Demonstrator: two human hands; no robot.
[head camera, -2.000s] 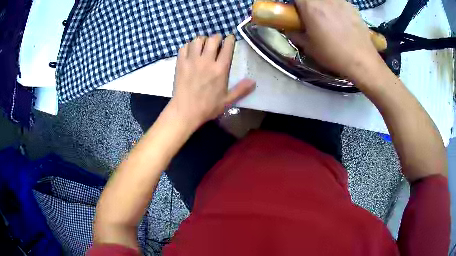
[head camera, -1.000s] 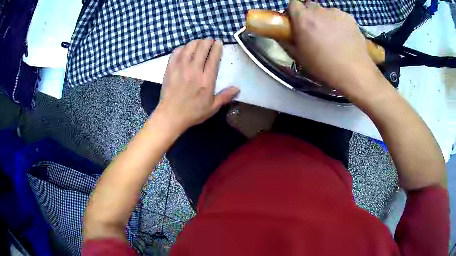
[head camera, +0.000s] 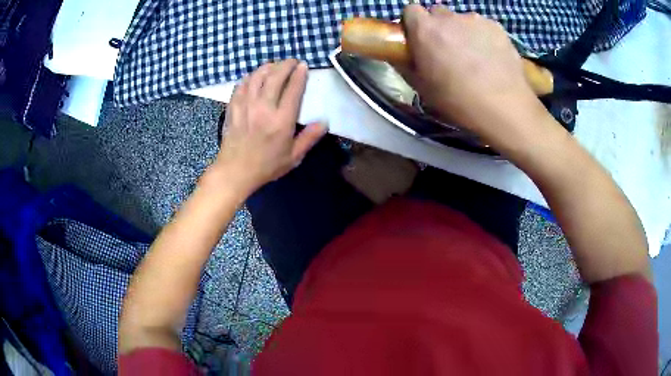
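The black-and-white checked garment (head camera: 221, 40) lies across the white ironing table cover (head camera: 353, 110), its near edge close to the table's front edge. My right hand (head camera: 463, 59) is closed around the wooden handle (head camera: 374, 40) of the shiny pointed iron (head camera: 379, 81). The iron's tip points left, at the garment's near edge; its underside is hidden. My left hand (head camera: 263, 121) lies with fingers spread a little, fingertips at the garment's near edge, left of the iron's tip. It grips nothing that I can see.
Dark cords (head camera: 614, 88) run right from the iron's rear. Dark purple cloth (head camera: 44, 66) hangs at the table's far left. A checked garment pile (head camera: 88, 275) sits in a blue holder (head camera: 37, 242) on the speckled floor (head camera: 158, 158) at lower left.
The iron and my right hand have moved left, with the tip still at the cloth's near edge. My left hand has also moved left. The garment's left end sits further right in view.
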